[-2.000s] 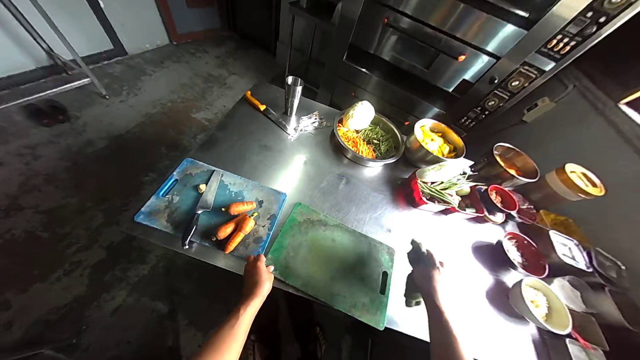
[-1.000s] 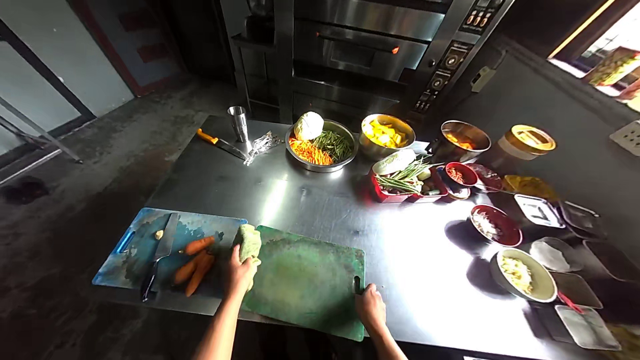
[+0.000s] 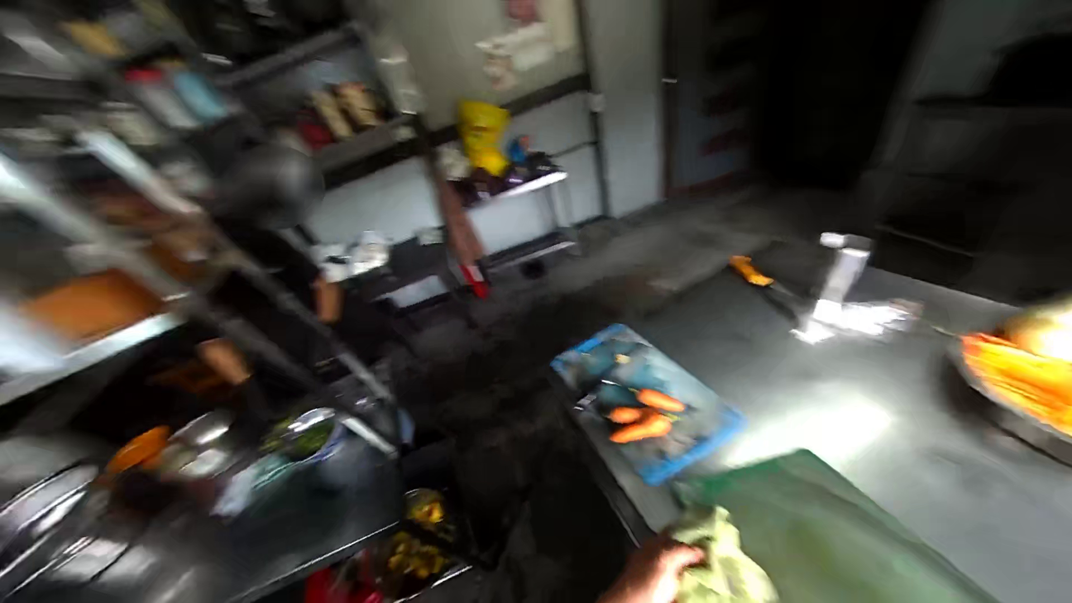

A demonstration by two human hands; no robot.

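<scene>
At the bottom of the head view my left hand (image 3: 657, 569) grips a crumpled pale green cloth (image 3: 722, 561) at the near left corner of the green cutting board (image 3: 837, 528). My right hand is out of the frame. Left of and beyond that board lies a blue cutting board (image 3: 695, 373) with several carrots (image 3: 645, 427) on it; the knife beside them is blurred. Farther back on the metal table are a yellow-handled knife (image 3: 751, 272), a metal cup (image 3: 844, 272) and some shiny utensils (image 3: 863, 318). A bowl of shredded carrot (image 3: 1017, 377) is cut off at the right edge.
To the left, across a dark floor (image 3: 477, 394), stands another metal table (image 3: 310, 519) with bowls. A person's arm (image 3: 224, 360) shows blurred behind a metal frame. Racks with goods line the back left, and a yellow bag (image 3: 483, 138) sits on a small shelf.
The view has swung far to the left, bringing the other table and racks in. My right hand, at the green board's right end a second ago, has left the frame. The cloth remains in my left hand.
</scene>
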